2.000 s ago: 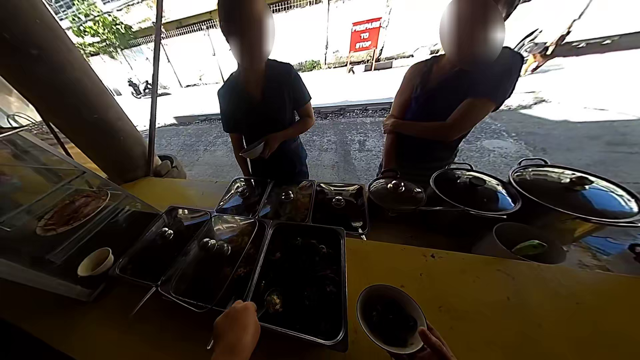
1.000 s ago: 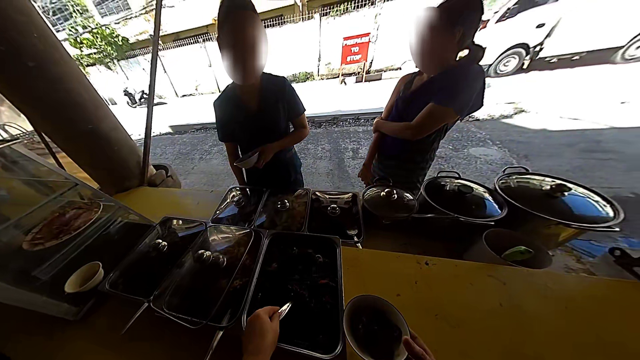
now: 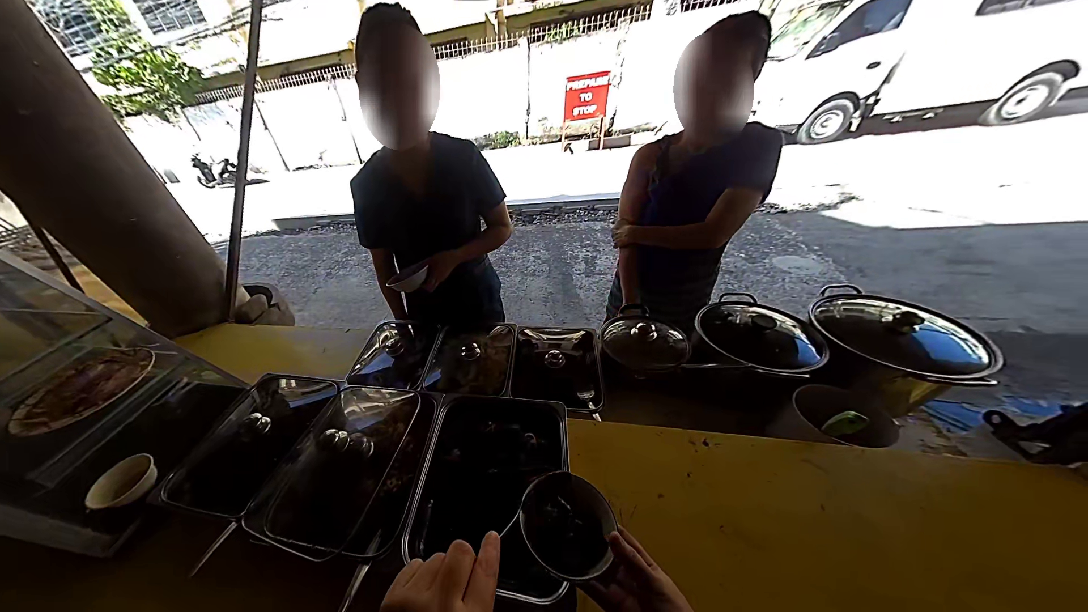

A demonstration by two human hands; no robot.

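My right hand point(image 3: 639, 574) grips the rim of a round bowl point(image 3: 568, 525) with dark food in it, over the right edge of an uncovered metal food tray point(image 3: 489, 459). At the tray's near end is my left hand point(image 3: 446, 578), its index finger extended; a thin metal utensil handle point(image 3: 512, 520) shows between it and the bowl, and in the earlier frames this hand holds a metal utensil. The tray's contents are dark and hard to make out. Trays with clear lids point(image 3: 340, 476) stand left of it.
Lidded trays point(image 3: 470, 365) and lidded pots point(image 3: 761, 336) line the far side of the yellow counter point(image 3: 807, 510). A glass case point(image 3: 51, 340) and a small bowl point(image 3: 121, 482) are at left. Two people point(image 3: 429, 212) stand across, one holding a bowl point(image 3: 408, 278). A tub point(image 3: 846, 416) sits at right.
The bowl in my right hand has moved left, over the tray's right edge, and my left hand has come close to it. A white van has come into view on the road.
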